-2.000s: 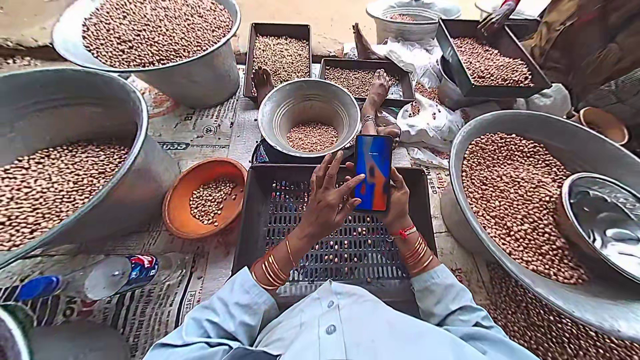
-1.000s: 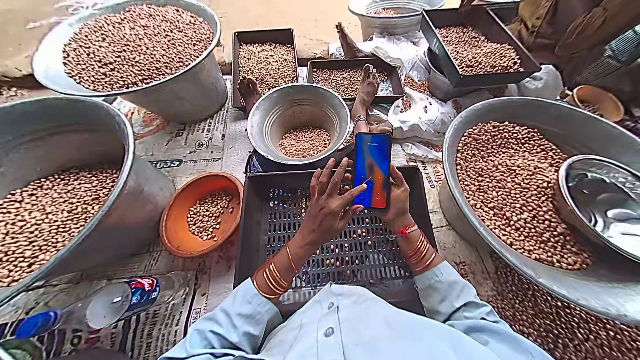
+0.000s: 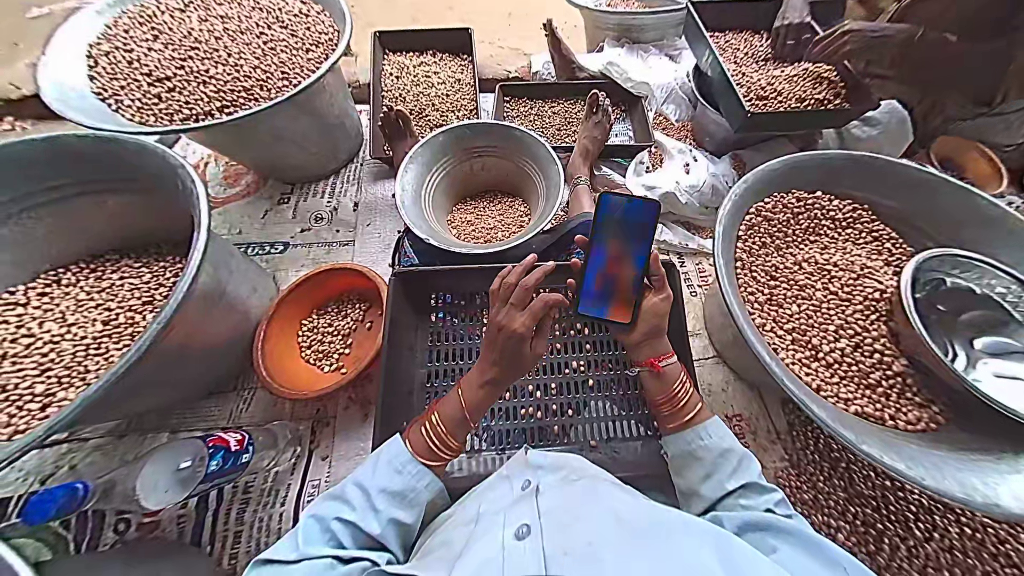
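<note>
My right hand (image 3: 646, 308) holds a smartphone (image 3: 618, 258) upright, its fingers and thumb around the edges and its lit screen facing me. Just left of the phone is my left hand (image 3: 522, 316), fingers apart and bent, holding nothing. Both hands are over a black slotted tray (image 3: 392, 384) on my lap, with some nuts or beans lying in its slots. Beyond the tray stands a metal pot (image 3: 412, 168) holding a small heap of the same reddish-brown nuts or beans. An orange bowl (image 3: 276, 372) with a few of them sits left of the tray.
Large metal tubs full of nuts or beans stand at the left (image 3: 232, 296), upper left (image 3: 320, 132) and right (image 3: 732, 336). A steel bowl (image 3: 972, 296) rests in the right one. A plastic bottle (image 3: 172, 472) lies lower left. At upper right, another person's hands (image 3: 832, 44) are at a black tray (image 3: 744, 120).
My left hand has come away from the phone screen and is now to its left. The phone stays in my right hand.
</note>
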